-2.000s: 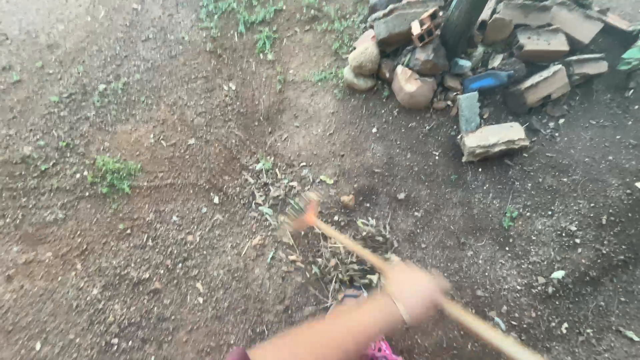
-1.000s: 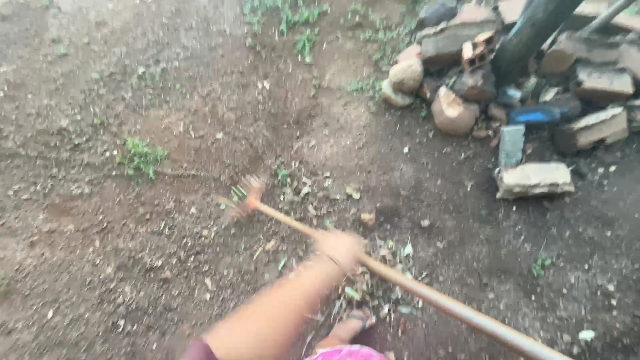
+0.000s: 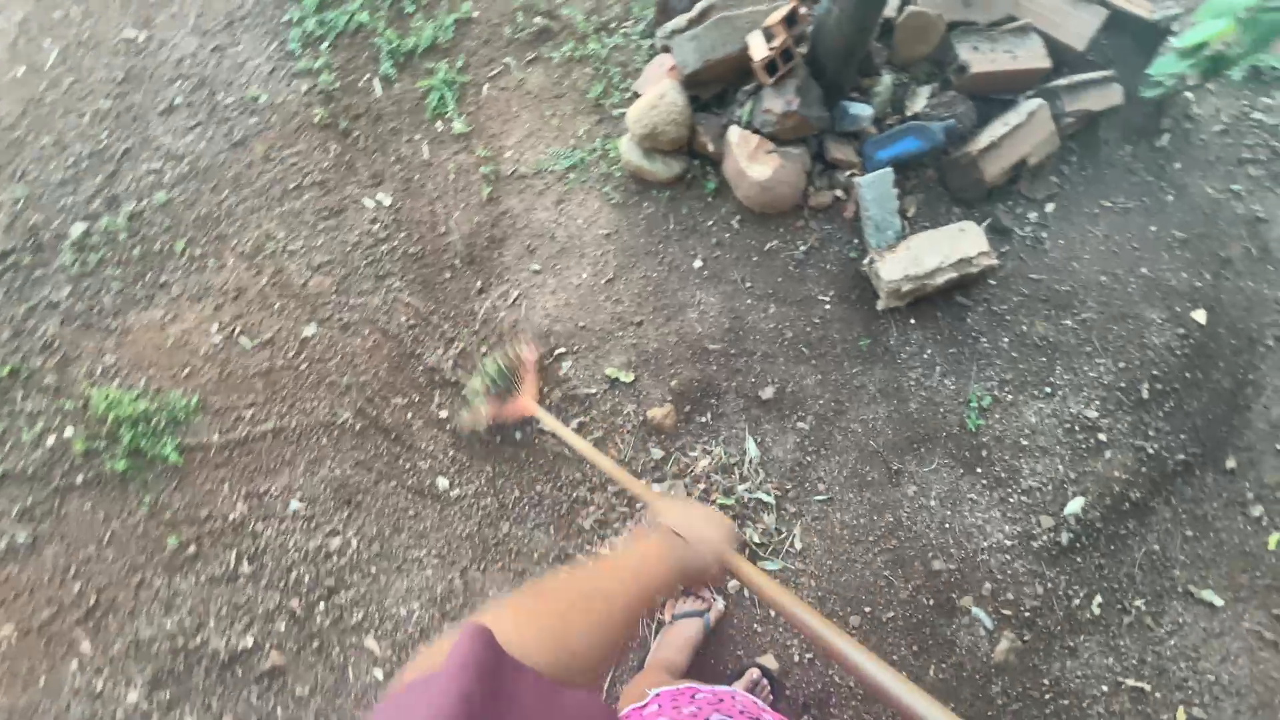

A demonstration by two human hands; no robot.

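Note:
My left hand (image 3: pixel 692 535), blurred, is closed around the wooden handle of a broom (image 3: pixel 820 635), low in the middle of the head view. The handle slants from the bottom right up to a blurred orange broom head (image 3: pixel 515 395) with splayed bristles, at or just over the dirt. Dry leaves and twigs (image 3: pixel 745 490) lie in a loose patch beyond my left hand, right of the broom head. A small stone (image 3: pixel 661 418) sits between the broom head and part of that patch. My right hand is out of view.
Broken bricks (image 3: pixel 932 262), rocks (image 3: pixel 765 170) and a blue plastic object (image 3: pixel 905 145) are heaped around a dark trunk or post (image 3: pixel 845 45) at the top right. Green weeds (image 3: pixel 140 425) grow at the left. My sandalled feet (image 3: pixel 690 615) stand at the bottom.
The broom head was beside the leaf patch two seconds ago and is now farther to its left. My left hand has stayed closed on the handle. The view has shifted somewhat.

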